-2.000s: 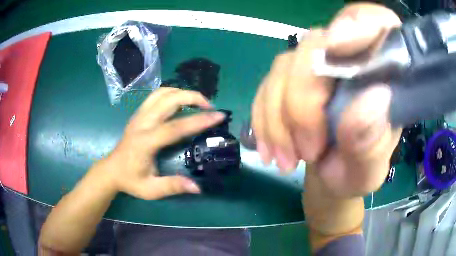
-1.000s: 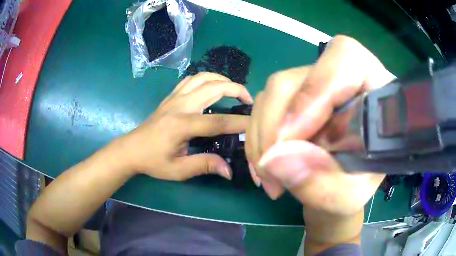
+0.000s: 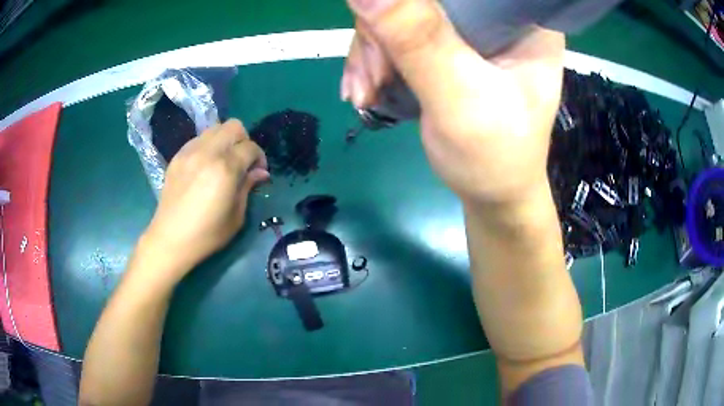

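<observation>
The black camcorder body (image 3: 311, 263) stands on the green bench, its end with white label and port openings up. A black flap sticks out above it and a strap below. A small wired component (image 3: 360, 263) lies at its right, another small piece at its upper left. My left hand (image 3: 210, 178) is at the left edge of the loose screw pile (image 3: 290, 143), fingertips pinched together; whether a screw is between them I cannot tell. My right hand (image 3: 468, 103) is raised and holds the grey electric screwdriver (image 3: 508, 24), its tip pointing left, clear of the body.
The clear screw bag (image 3: 145, 131) is behind my left hand. A large heap of black end covers (image 3: 611, 166) lies at right, with a purple tray (image 3: 706, 214) beyond. A red mat (image 3: 32, 230) is at left. Pale stacked sheets (image 3: 659, 341) are below right.
My left hand has left the camcorder body and moved up-left to the screws. My right hand has lifted the screwdriver up and away, uncovering the body. The camera view has shifted, showing the right heap.
</observation>
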